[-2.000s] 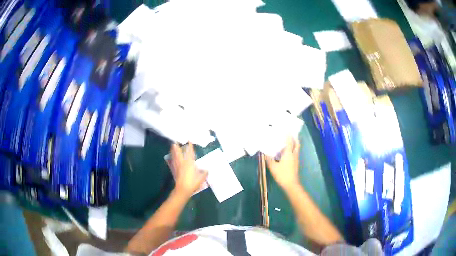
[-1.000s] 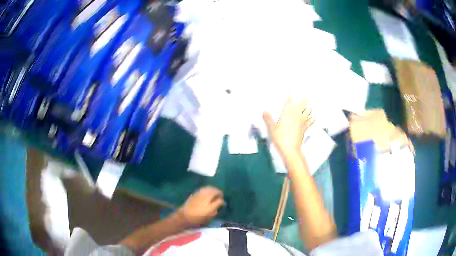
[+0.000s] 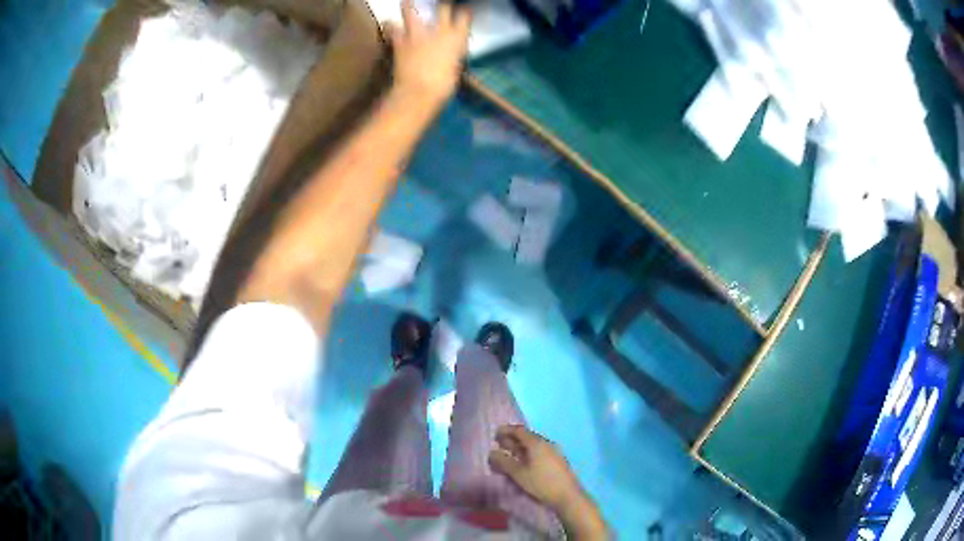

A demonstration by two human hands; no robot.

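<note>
My left hand (image 3: 428, 53) is at the top, stretched past the rim of a large open corrugated box (image 3: 291, 159). Its fingers are at a white leaflet (image 3: 407, 11) beside the table edge; whether they grip it is unclear. The box stands on the floor and holds a heap of white leaflets (image 3: 190, 137). My right hand (image 3: 529, 463) is low in front of my thigh, fingers loosely curled, with nothing visible in it. Another white heap (image 3: 835, 74) lies on the green table at upper right.
The table's pale edge (image 3: 613, 196) runs diagonally, with a brown strip (image 3: 763, 354) across the top. Loose leaflets (image 3: 534, 217) lie on the blue floor. Blue cartons (image 3: 898, 407) lie at the right table side. My shoes (image 3: 410, 340) are below, and a dark frame shows under the table.
The view has swung left and down to the box and floor. My left hand has reached out to the box side. My right hand has left the white heap and dropped before my body.
</note>
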